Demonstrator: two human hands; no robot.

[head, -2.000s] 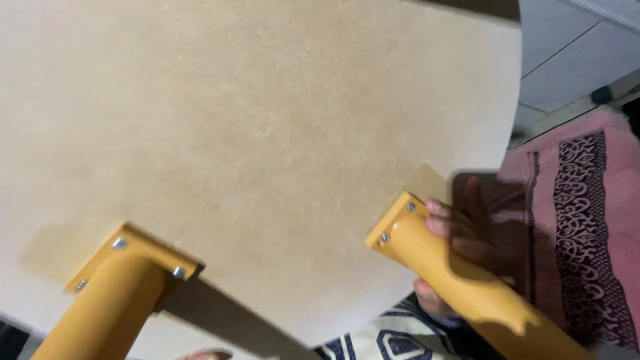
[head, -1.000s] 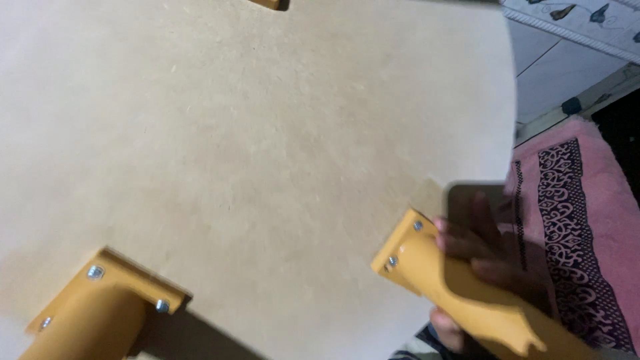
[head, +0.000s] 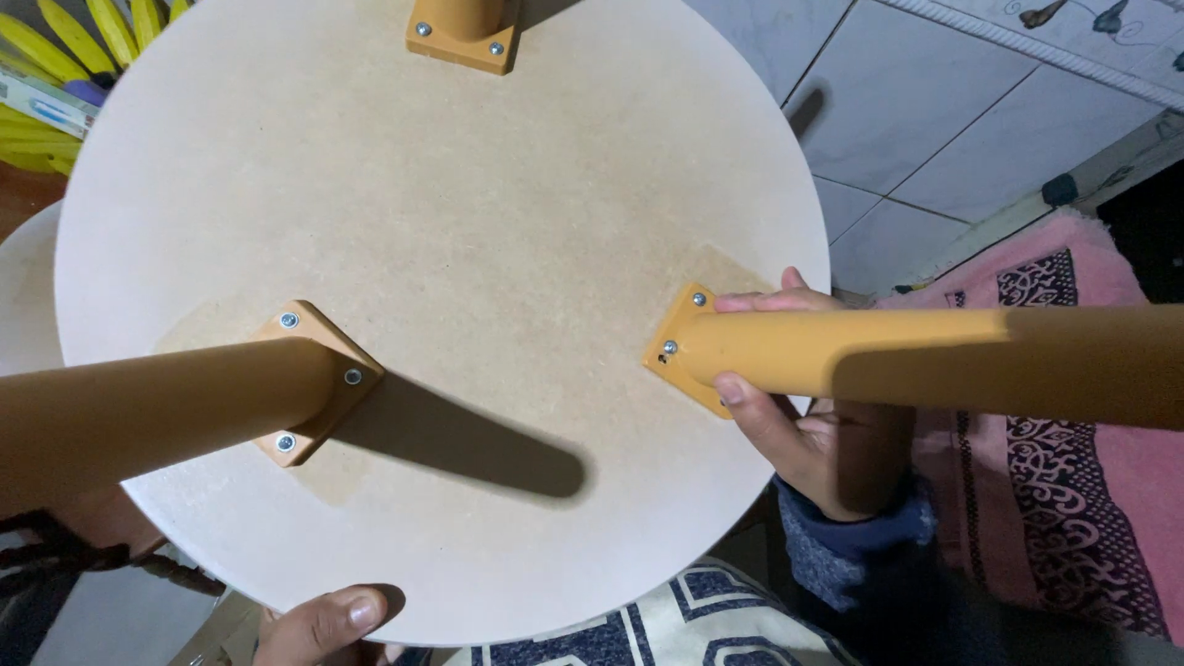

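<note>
A round wooden board (head: 518, 213) with a pale rim lies across the view, its unpainted face up. Several yellow cylindrical legs stand on it, each with a square base plate held by screws. My right hand (head: 805, 425) is wrapped around the base of the right leg (head: 888, 347), thumb on the near side and fingers on the far side. My left hand (head: 324, 624) grips the board's near edge, thumb on top, its fingers hidden beneath. The left leg (head: 185, 407) reaches out of view to the left; another leg (head: 460, 18) is at the top.
Bananas (head: 55, 46) lie at the top left, beside a second round surface (head: 32, 277). A pink towel (head: 1110, 481) with a dark patterned band hangs or lies at the right. Tiles (head: 906, 102) show at the upper right, and patterned cloth (head: 647, 620) is under the board's near edge.
More of the board is now in view as the camera view has shifted. My left hand now shows at the near edge. My right hand is still at the right leg.
</note>
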